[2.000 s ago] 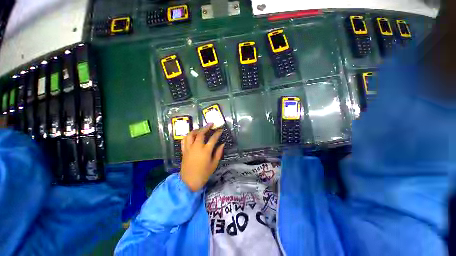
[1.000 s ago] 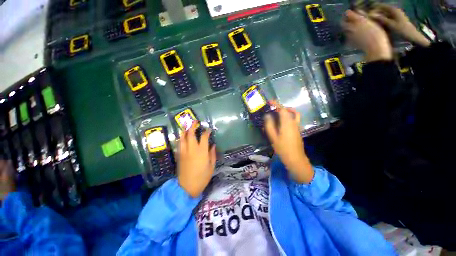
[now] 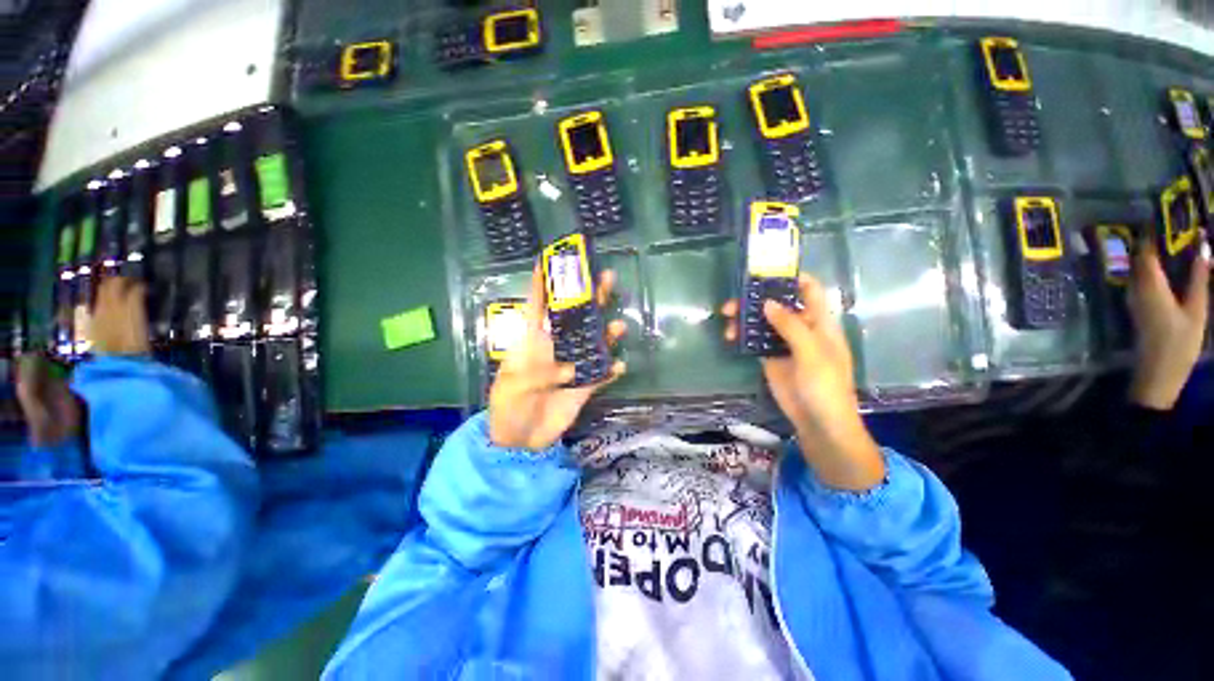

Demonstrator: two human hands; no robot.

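My left hand (image 3: pixel 535 386) holds a keypad phone (image 3: pixel 569 273) with a yellow frame and a lit screen, raised above the near row of the clear blister tray (image 3: pixel 686 414). My right hand (image 3: pixel 823 373) holds another keypad phone (image 3: pixel 772 246) with a lit white and blue screen; my thumb lies on its keypad. A third lit phone (image 3: pixel 507 326) lies in the near-left pocket, partly hidden behind my left hand. Several phones with dark screens, one of them this phone (image 3: pixel 694 146), lie in the tray's far row.
A green battery (image 3: pixel 409 326) lies on the green mat (image 3: pixel 373 253) left of the tray. A black tray (image 3: pixel 253 333) of phones stands further left, with another person's hand (image 3: pixel 120 317) over it. A red stick (image 3: pixel 828 33) lies behind. Another worker's hand (image 3: pixel 1166 333) holds a phone at right.
My left hand now grips its phone and has lifted it from the pocket. My right hand has closed on its phone, now upright. The camera view has swung back, shifting the bench rightward.
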